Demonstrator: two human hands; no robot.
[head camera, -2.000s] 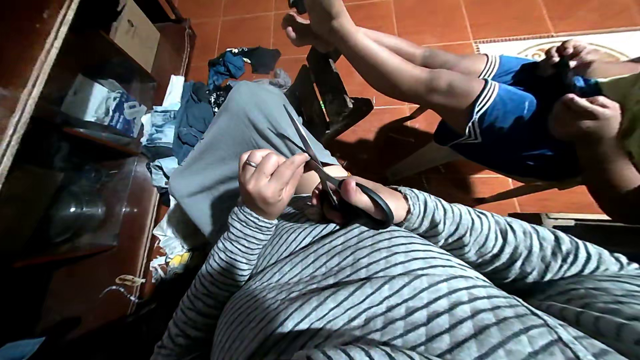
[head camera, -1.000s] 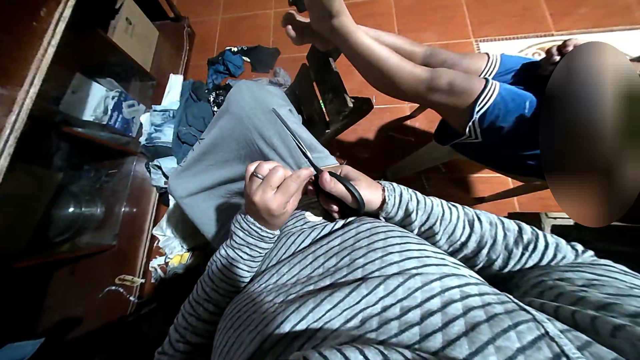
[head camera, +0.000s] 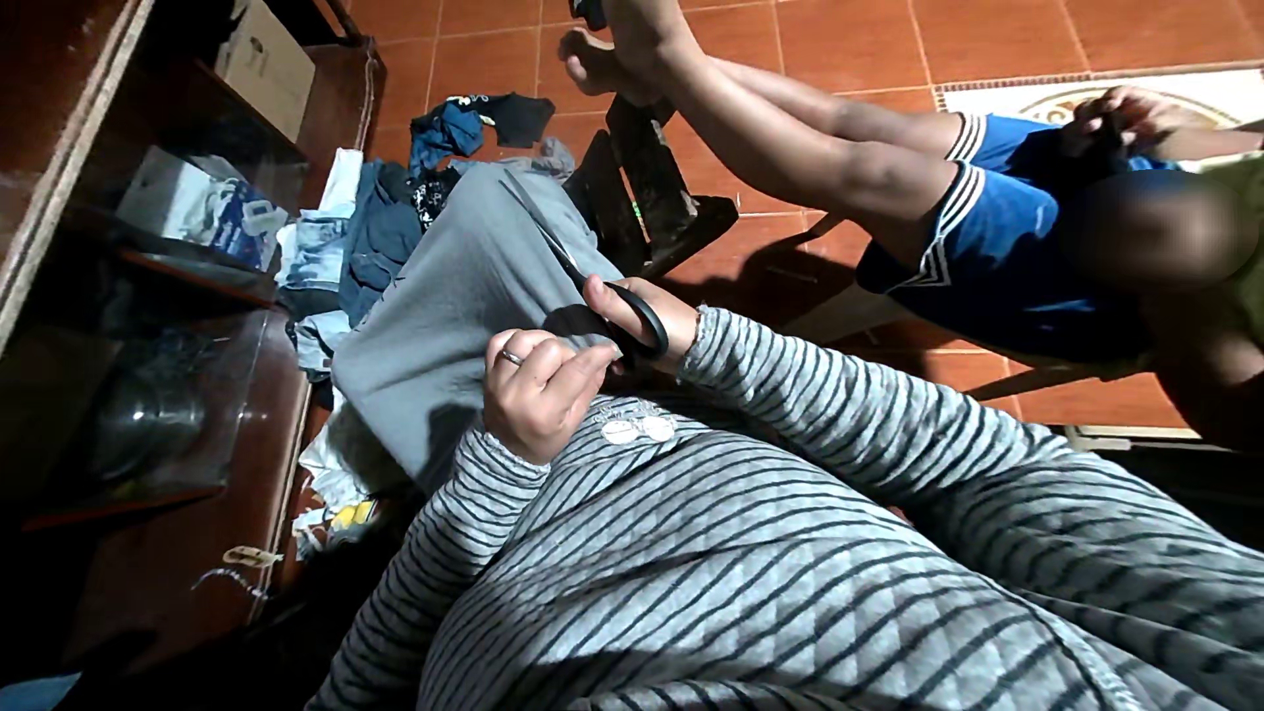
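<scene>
My right hand (head camera: 647, 318) grips a pair of scissors (head camera: 649, 314) by the black handles, over my lap. The blades are together and point up and to the left, above the grey cloth on my knee (head camera: 464, 267). My left hand (head camera: 541, 387), with a ring on one finger, is just left of the handles. Its thumb and fingertips are pinched together near the right fingers; whether something small is between them cannot be told.
A person in blue shorts (head camera: 997, 227) sits at the right with bare legs stretched across. Clothes (head camera: 380, 237) lie piled beyond my knee, by a dark wooden object (head camera: 657, 188). A wooden cabinet (head camera: 267, 434) with boxes stands at the left, on a tiled floor (head camera: 849, 44).
The scissors, with blades spread and near my left fingers two seconds ago, are now closed. My two hands have moved slightly apart. The seated person's head has come into view at the right.
</scene>
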